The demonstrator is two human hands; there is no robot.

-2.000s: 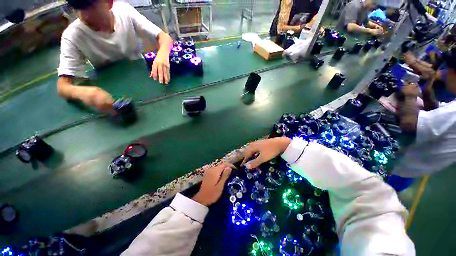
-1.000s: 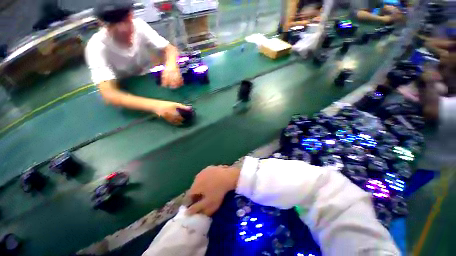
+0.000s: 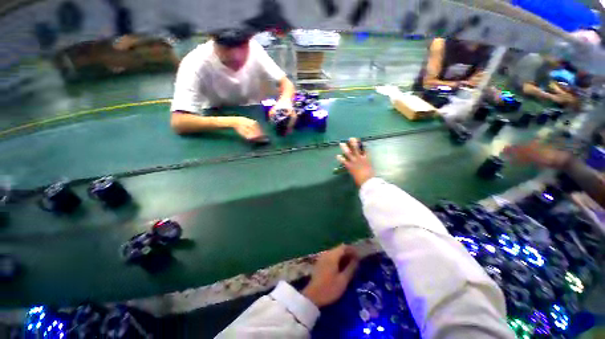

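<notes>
My right hand is stretched out over the green belt, its fingers around a small black housing. Most of that housing is hidden by the hand. My left hand is at the belt's near edge with its fingers curled. It is blurred, and I cannot tell if it holds anything. Below and between my sleeves are LED ring boards, some glowing blue. A large pile of ring boards lies to the right, glowing blue, green and white.
Two housings stand at the left of the belt. A part-open unit with a red glow lies nearer. A worker sits opposite beside lit units. A cardboard box is at the far side. Another person's hand reaches in from the right.
My right hand has moved from beside my left hand out across the belt to the housing. The view has shifted. The worker opposite has drawn back to the lit units.
</notes>
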